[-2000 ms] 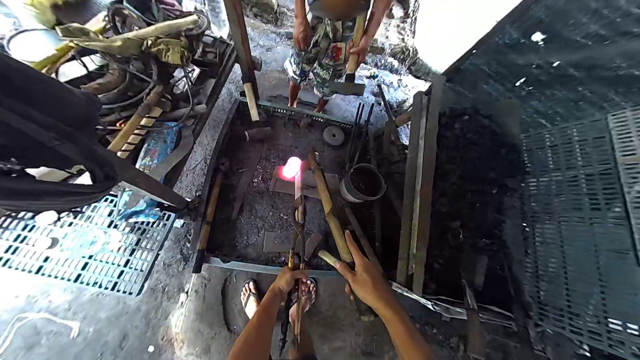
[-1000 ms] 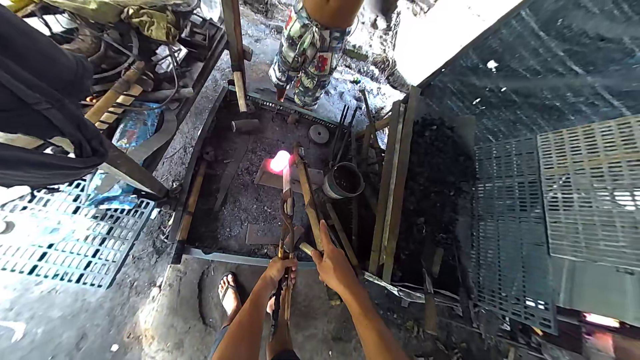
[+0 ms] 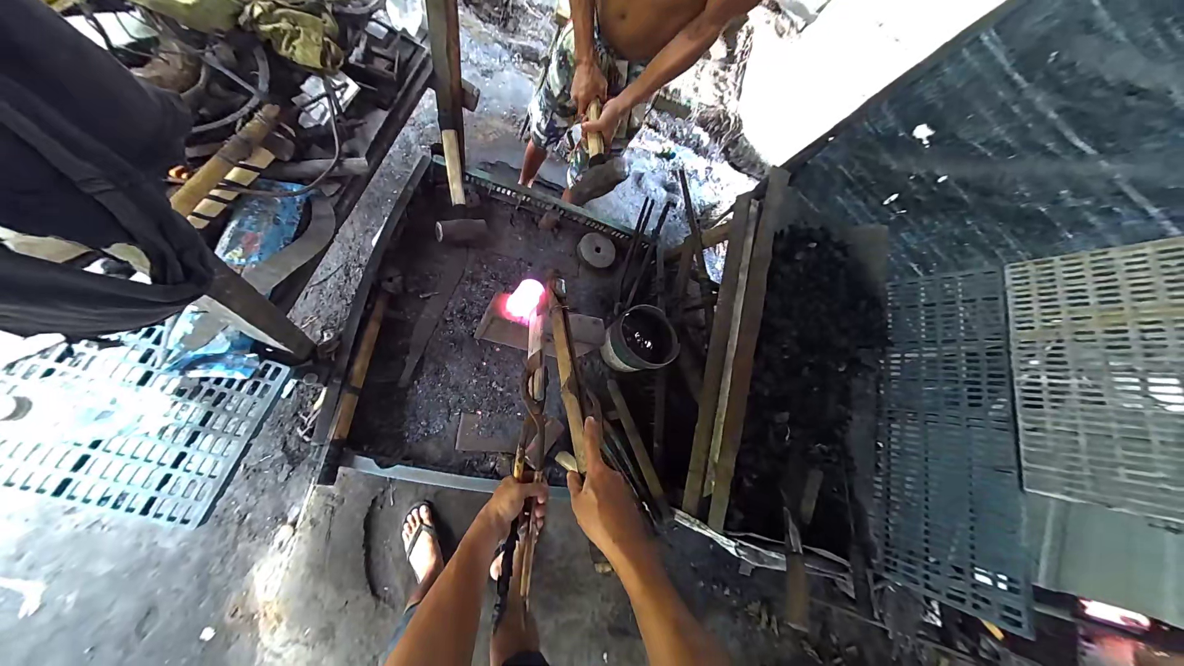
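Observation:
My left hand [image 3: 515, 504] is closed around the handles of long blacksmith's tongs [image 3: 534, 416]. Their jaws grip a metal bar [image 3: 536, 347] whose far end [image 3: 526, 301] glows pink-white above a flat metal plate [image 3: 499, 329]. My right hand [image 3: 599, 495] rests on a long wooden handle [image 3: 565, 356], index finger stretched along it; the far end, with a dark metal piece, lies just right of the glowing end. Whether the fingers wrap the handle is partly hidden. Across the work area, a person's hands [image 3: 597, 106] hold a sledgehammer [image 3: 598, 178].
Right of the plate stands a bucket of dark liquid [image 3: 641, 339]. Another sledgehammer [image 3: 461, 229] stands at the back left, near a metal disc [image 3: 597, 250]. Charcoal [image 3: 805, 342] lies beyond long boards [image 3: 735, 351]. Plastic grating [image 3: 166, 435] is at left.
The person opposite has gone from one hand on the sledgehammer two seconds ago to both hands on it. My right hand has moved forward along the wooden handle.

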